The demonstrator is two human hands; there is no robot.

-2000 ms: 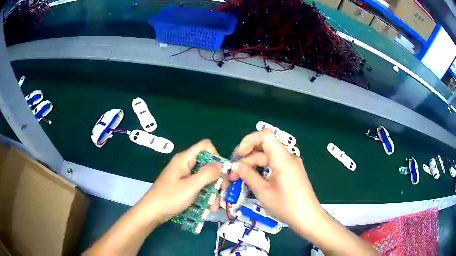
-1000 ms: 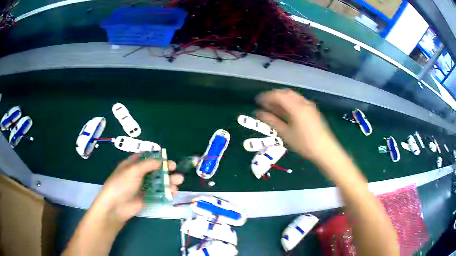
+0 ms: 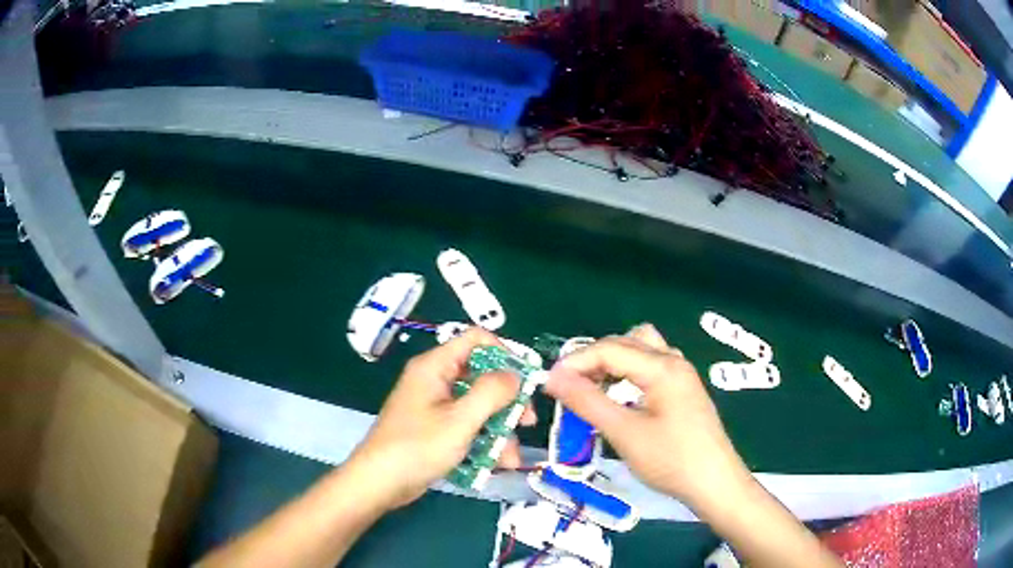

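My left hand (image 3: pixel 439 416) holds several green circuit boards (image 3: pixel 485 444) with white connectors along one edge. My right hand (image 3: pixel 639 399) is at the boards' upper right corner, its thumb and fingertips pinched at a white connector; what exactly they grip is too small to tell. A white housing half with a blue inside (image 3: pixel 574 440) lies just below my right fingertips, partly hidden by the hand. Another blue-filled housing half (image 3: pixel 589 498) and stacked white housings (image 3: pixel 555 535) lie below it, with red and black wires.
White covers (image 3: pixel 471 288) and wired housings (image 3: pixel 385 316) lie on the green belt (image 3: pixel 278 222). A blue basket (image 3: pixel 455 83) and a dark red wire pile (image 3: pixel 678 100) are on the far ledge. An open carton (image 3: pixel 100 433) is at left, pink-red bubble wrap (image 3: pixel 911 533) at right.
My right hand has come back from over the belt to the boards in my left hand. The view has shifted, and the belt parts sit further right in it.
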